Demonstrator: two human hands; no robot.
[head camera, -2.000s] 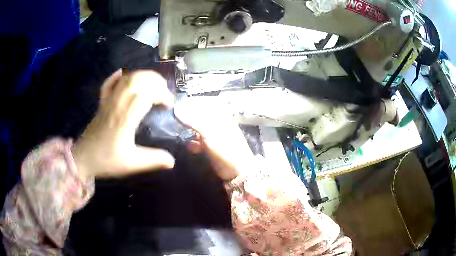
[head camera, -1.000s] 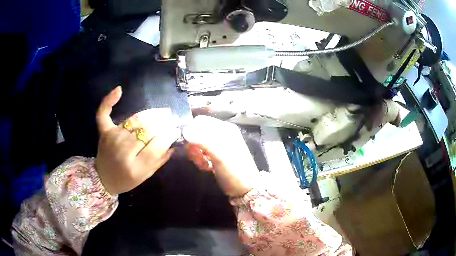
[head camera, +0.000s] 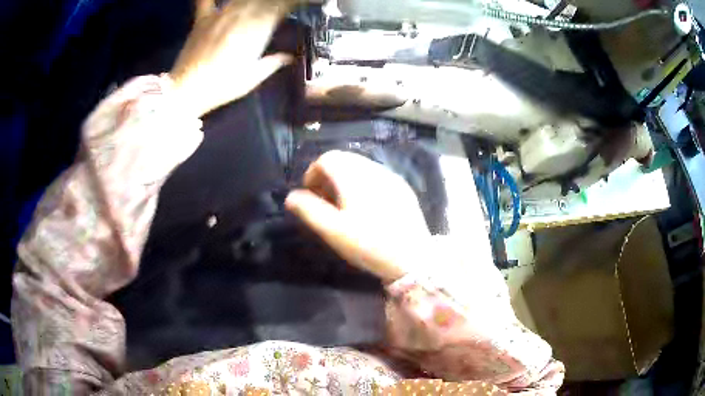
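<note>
The black fabric panel lies limp across the front, with a shinier band running up towards the machine. My left hand is blurred over the fabric at the upper left, beside the sewing end of the machine. Its thumb points right and its other fingertips are hidden or cut off by the top edge. My right hand is over the fabric below the cylinder arm, thumb and fingers curled. Glare hides whether it grips the fabric. The needle area is mostly cut off at the top.
A black webbing strap runs along the arm to the right, near a metal buckle frame. Blue coiled hose hangs right of the work. An open cardboard box stands at lower right. Dark blue sheeting is at upper left.
The view has tilted down, so the machine sits higher in the picture. My left hand has moved away from my right hand, up towards the needle end. The fabric lies more spread out.
</note>
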